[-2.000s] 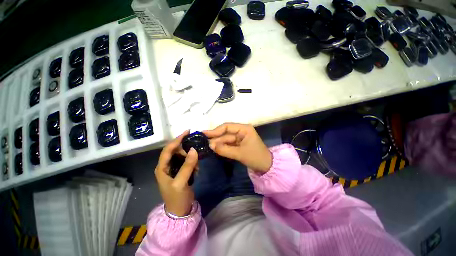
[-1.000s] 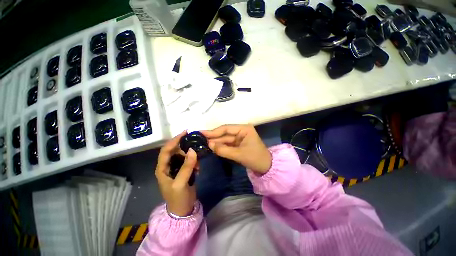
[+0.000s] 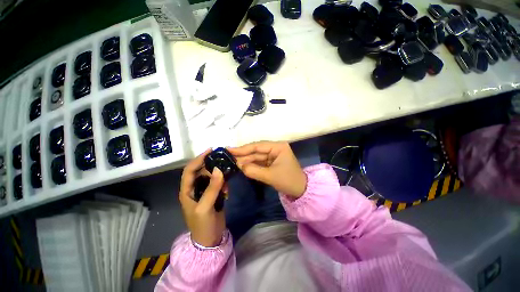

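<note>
A glossy black unit (image 3: pixel 220 160) is held in front of me, just below the bench's front edge. My left hand (image 3: pixel 200 197) grips it between thumb and fingers, with another dark piece in the same palm. My right hand (image 3: pixel 273 165) touches the unit's right side with thumb and fingertips; whether it pinches anything small is hidden. The white blister tray (image 3: pixel 134 89) on the left holds rows of glossy black units. A crumpled white wipe (image 3: pixel 219 111) lies on the bench, partly against a silver-edged unit (image 3: pixel 255 101).
A bottle (image 3: pixel 172 18) and smartphone (image 3: pixel 224 23) stand at the back. Several loose units (image 3: pixel 263 35) lie beside them, with a larger dark pile (image 3: pixel 388 43) to the right. A small black strip (image 3: pixel 277 101) lies alone. A blue stool (image 3: pixel 399 165) and white trays (image 3: pixel 91 245) are below.
The unit in my left hand has tilted slightly between my fingers. Both hands have stayed in nearly the same place. The tray and bench things appear shifted slightly left and up.
</note>
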